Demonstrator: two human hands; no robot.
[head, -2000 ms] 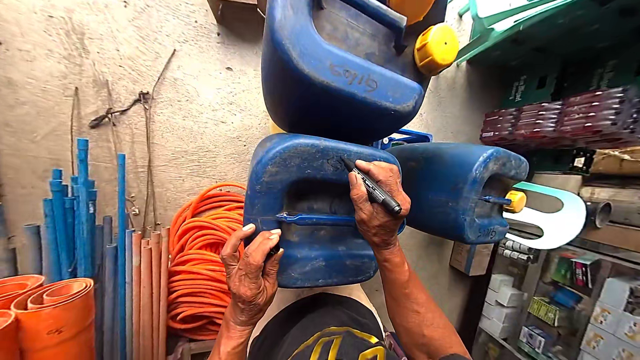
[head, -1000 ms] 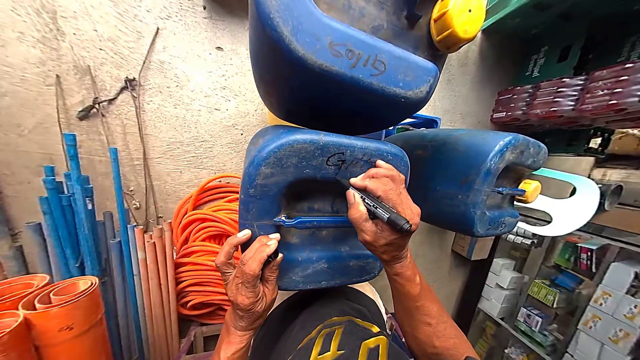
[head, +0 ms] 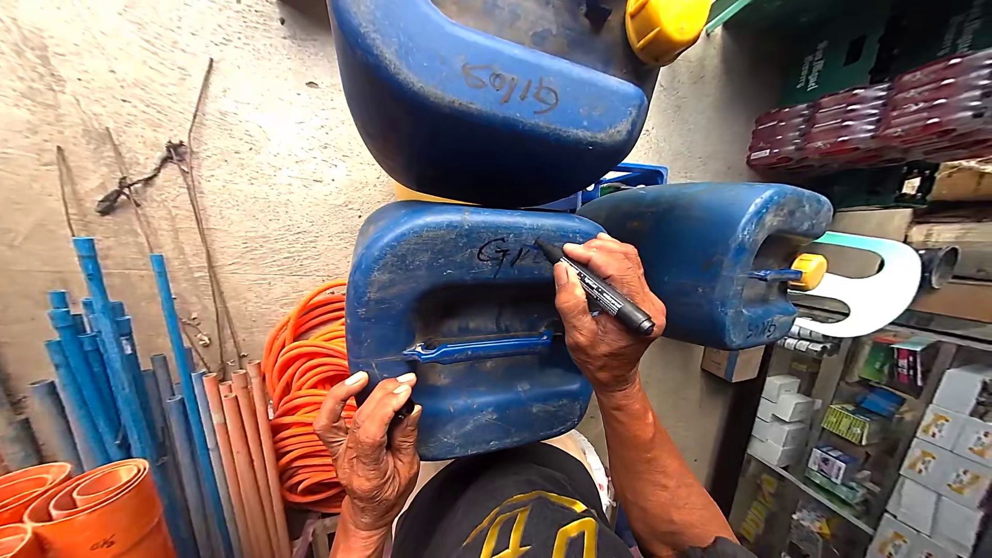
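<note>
A blue plastic jerrycan (head: pixel 465 418) lies in front of me, its moulded handle across a recess. My right hand (head: pixel 612 310) grips a black marker pen (head: pixel 601 291), its tip on the upper face at the end of dark handwriting. My left hand (head: pixel 376 442) rests at the lower left edge, pinching a small black object (head: pixel 403 411), partly hidden, that looks like the marker's cap. Above stands a larger blue jerrycan (head: pixel 496 108) with a yellow screw cap (head: pixel 666 27) and handwriting. To the right is another blue jerrycan (head: pixel 697 256), also bearing writing.
Blue pipes (head: pixel 116 356), pinkish pipes (head: pixel 248 434) and rolled orange pipes (head: pixel 101 511) stand at the left, beside a coil of orange hose (head: pixel 306 403). A glass display case (head: pixel 821 496) with small boxes is at the right, below stacked packs of red bottles (head: pixel 876 116).
The handwriting on the near jerrycan has grown by more letters, and my right hand with the marker has moved along it. My left hand stays at the jerrycan's lower left edge.
</note>
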